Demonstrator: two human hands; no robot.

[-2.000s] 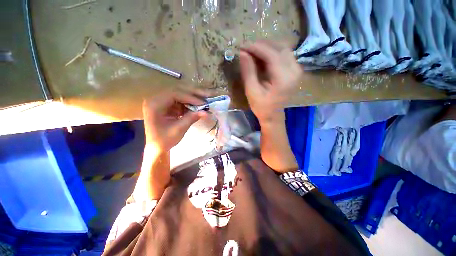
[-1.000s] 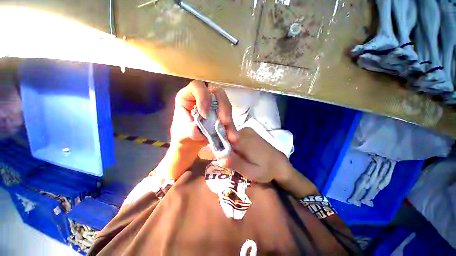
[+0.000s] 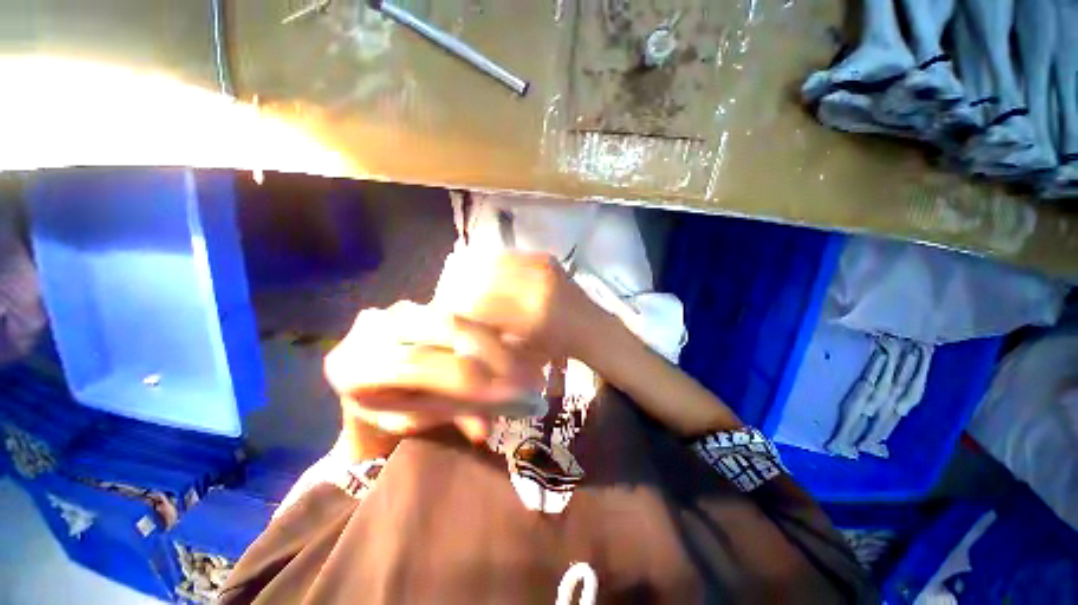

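Note:
My left hand point(image 3: 414, 372) is over my lap, blurred, with its fingers laid across a pale figure leg. Only a small grey-white end of the leg point(image 3: 520, 405) shows past the fingertips; the rest is hidden. My right hand point(image 3: 514, 296) is just above and touching or very near it, with its fingers curled in. Blur and glare hide whether it grips anything. A slim silver pen-like knife point(image 3: 455, 47) lies on the bench, out of both hands.
The tan bench point(image 3: 390, 142) runs across the top. A row of legs point(image 3: 969, 95) lies at its right. A small pale round bit point(image 3: 660, 47) sits on a stained patch. Blue bins stand below left point(image 3: 130, 331) and right point(image 3: 816, 343); the right one holds legs.
My left hand has moved down and turned, so the grey sole seen a second ago is now covered. My right hand has moved up and curled. The knife remains on the bench.

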